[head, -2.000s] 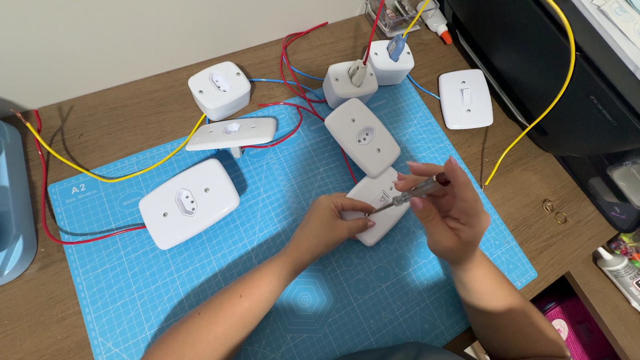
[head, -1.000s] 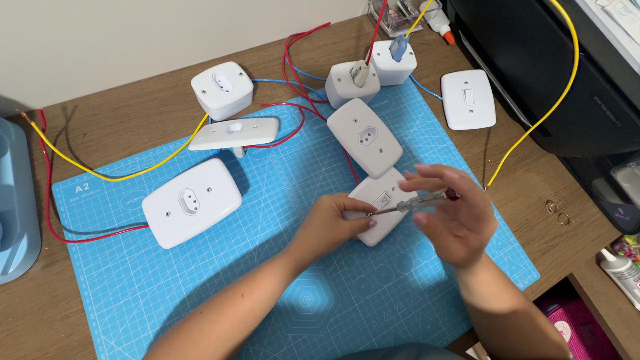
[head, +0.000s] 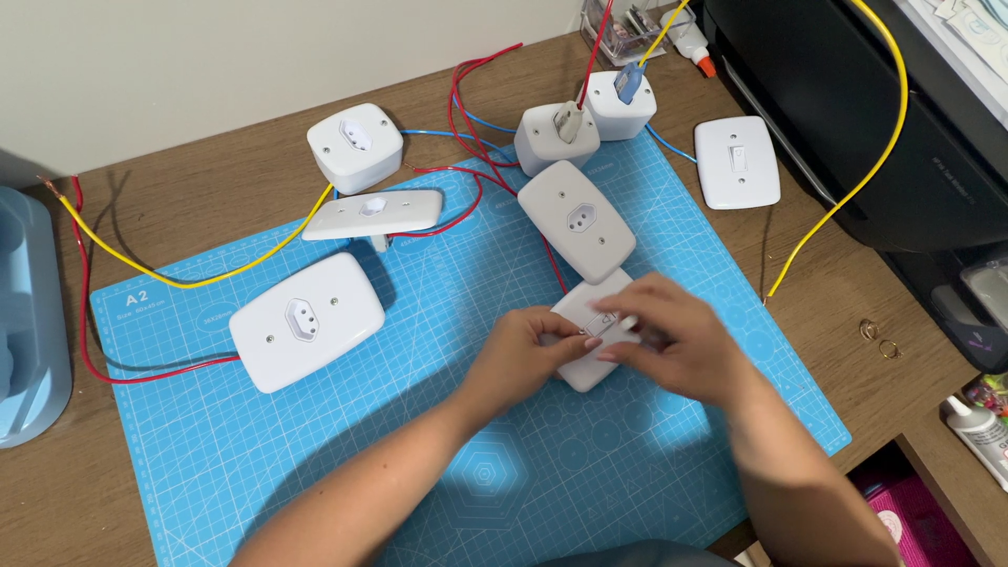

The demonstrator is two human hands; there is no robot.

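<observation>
My left hand (head: 529,350) rests on the left side of a white switch plate (head: 581,376), thumb and forefinger pinched near its screw; what they pinch is too small to tell. My right hand (head: 669,335) is over the plate's right side, its fingers around a small screwdriver (head: 628,323), mostly hidden and blurred. Touching the top of this plate is a white socket plate (head: 577,222) with a red wire (head: 554,264) beneath. At the left lie another socket plate (head: 307,323) and a tilted socket plate (head: 374,214), all around the blue cutting mat (head: 409,315).
White socket boxes (head: 356,148) stand at the back, two with plugs (head: 568,122) in them. A separate switch plate (head: 738,163) lies near the black printer (head: 795,87). Yellow wire (head: 894,134) arches at the right. Two small rings (head: 869,329) and a blue tray (head: 27,315) flank the mat.
My right hand has moved left and closer to the switch plate, and the screwdriver, plainly visible before, is now mostly covered by its fingers. My left hand stays at the plate.
</observation>
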